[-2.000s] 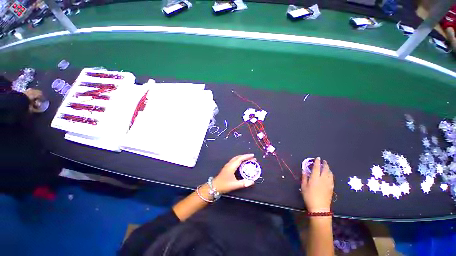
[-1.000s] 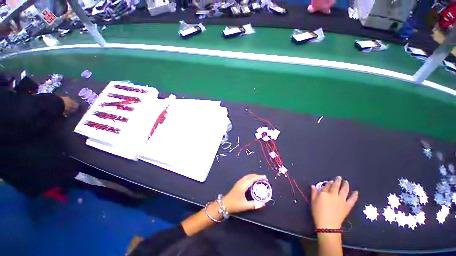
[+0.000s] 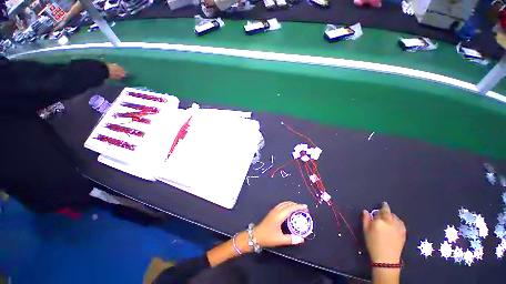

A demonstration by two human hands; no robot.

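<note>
My left hand (image 3: 277, 224) holds a round purple-rimmed housing (image 3: 300, 223) with a pale star-shaped centre, near the bench's front edge. My right hand (image 3: 384, 233) is on the bench to its right, fingers over a second round piece (image 3: 375, 213), which is mostly hidden; whether it is gripped cannot be told. White wired modules (image 3: 307, 152) with thin red leads lie between and beyond my hands. White star-shaped inserts (image 3: 450, 233) lie to the right of my right hand.
A slotted white tray (image 3: 120, 126) with dark-red wire bundles and a flat white tray (image 3: 213, 158) lie at left. Thin pale bits lie beside them. The green belt (image 3: 266, 80) runs behind with a pale rail and wrapped dark items beyond. Another person's hand (image 3: 115, 71) is over the belt.
The view has shifted, moving the bench slightly in the picture. My left hand still holds the housing. My right hand's fingers are more curled over the second piece. The other person's hand has moved over the belt.
</note>
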